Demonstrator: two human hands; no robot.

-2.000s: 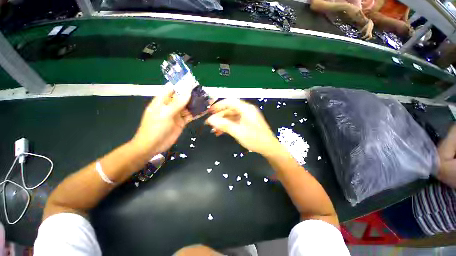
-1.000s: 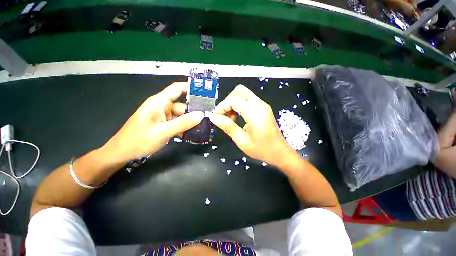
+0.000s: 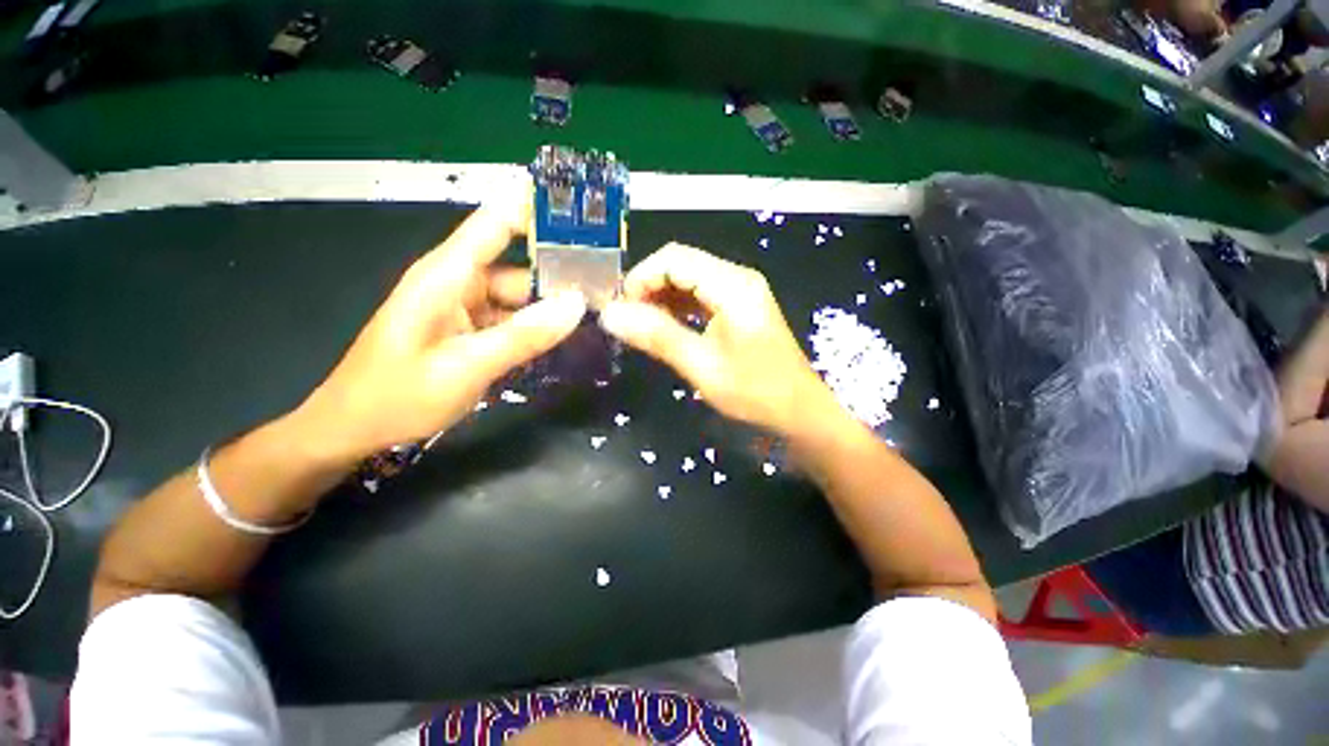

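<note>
A phone unit (image 3: pixel 580 233) is held upright above the bench mat, blue board end up, silver-grey metal cover in the middle, black end down. My left hand (image 3: pixel 445 328) grips its left side, with the thumb tip on the lower edge of the metal cover. My right hand (image 3: pixel 714 332) is at its right side, thumb and forefinger tips together at the cover's lower right. Whether a small piece is between them cannot be told. A pile of white pieces (image 3: pixel 857 366) lies right of my right hand, with single white pieces (image 3: pixel 650 458) scattered below the hands.
A green conveyor (image 3: pixel 656 134) with spaced units runs beyond the white rail (image 3: pixel 350 181). A plastic-wrapped bundle (image 3: pixel 1093 350) lies at right, another person's arm (image 3: pixel 1302 437) beside it. A white cable (image 3: pixel 66 503) is at left. A unit (image 3: pixel 391 464) lies partly under my left forearm.
The unit went from tilted, with my right fingers at its black end, to upright and facing me, both thumbs at the cover's lower edge. Units on the conveyor appear further left.
</note>
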